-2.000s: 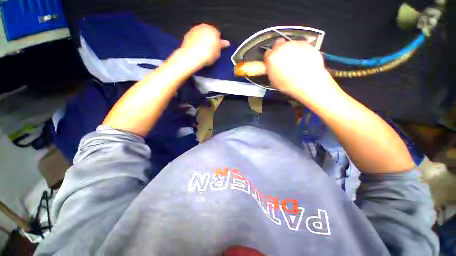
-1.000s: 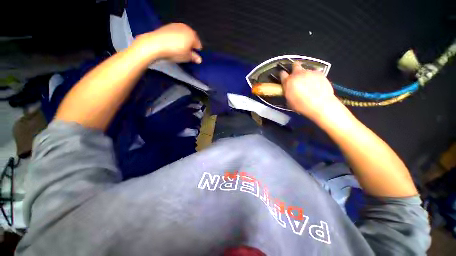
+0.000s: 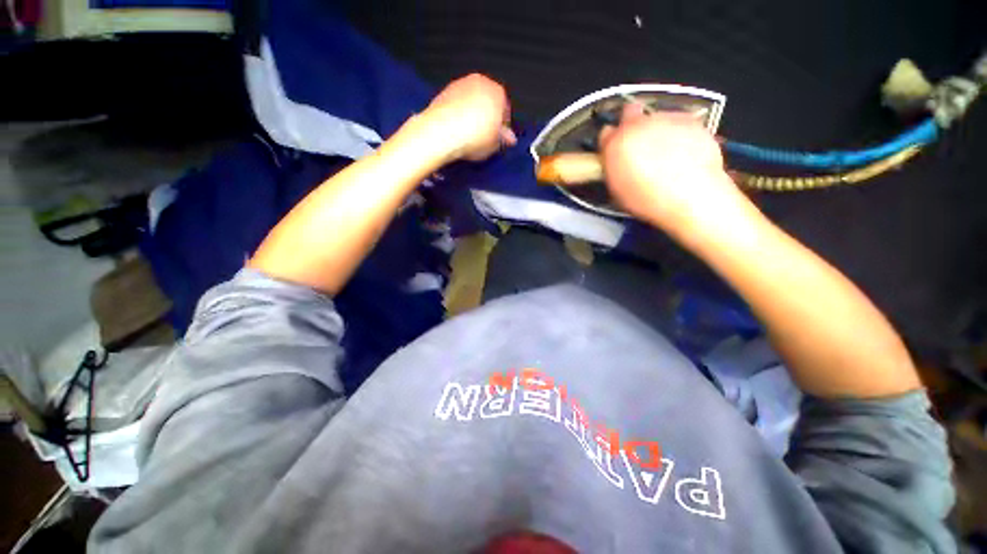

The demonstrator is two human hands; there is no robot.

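A navy garment piece (image 3: 341, 78) with pale grey-white strips lies along the near edge of the black ironing table (image 3: 758, 54). One white strip (image 3: 552, 216) shows just below the iron. My right hand (image 3: 662, 162) is closed around the tan handle of the steam iron (image 3: 568, 130), whose pale-rimmed plate rests at the right end of the navy cloth. My left hand (image 3: 473, 117) is on the cloth left of the iron's tip, fingers curled; whether it pinches the cloth is hidden.
A blue hose (image 3: 833, 158) and a tan cord run right from the iron. A crumpled navy heap (image 3: 227, 227) hangs below the near edge at the left. A black hanger (image 3: 81, 417) lies at the lower left. A blue-topped box (image 3: 141, 16) is at the upper left.
My left hand has moved right, closer to the iron, since a second ago. The iron in my right hand has shifted slightly upward in view. The camera view has also shifted.
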